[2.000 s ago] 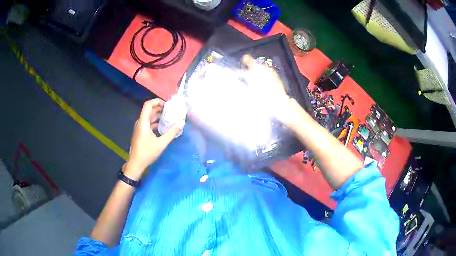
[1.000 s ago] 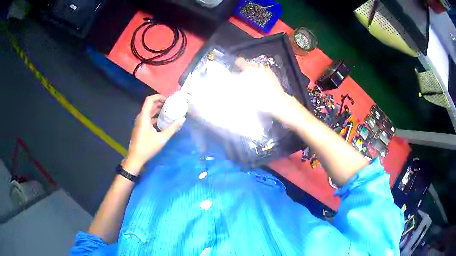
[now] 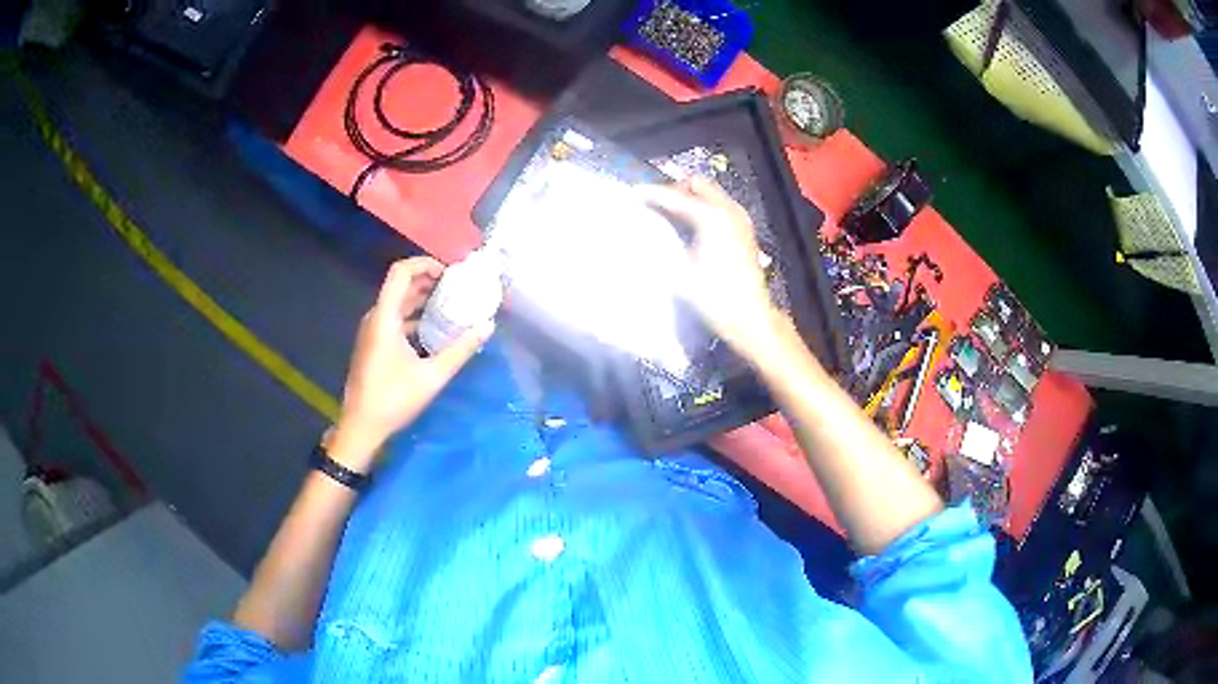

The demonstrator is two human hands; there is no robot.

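My left hand [image 3: 399, 341] is closed around a small white bottle [image 3: 462, 305], its nozzle end towards the panel. A flat panel [image 3: 588, 267] lies tilted over the left part of a black tray, mostly washed out by white glare. My right hand [image 3: 721, 261] is over the panel's right side, fingers bent near its upper right; the glare hides whether it holds anything. The black tray [image 3: 805, 267] has a thick raised border, and parts of an opened device show inside it.
A coiled black cable [image 3: 425, 114] lies on the red mat at left. A blue bin of small metal pieces [image 3: 688, 40] and a round dish [image 3: 809, 107] stand at the back. At right are a black round object [image 3: 887, 201], tangled parts [image 3: 868, 301], orange-handled tool [image 3: 911, 381] and circuit boards [image 3: 995, 354].
My right hand has moved slightly down and right over the panel, and its forearm has swung lower. My left hand still holds the bottle, its nozzle now less upright than at first.
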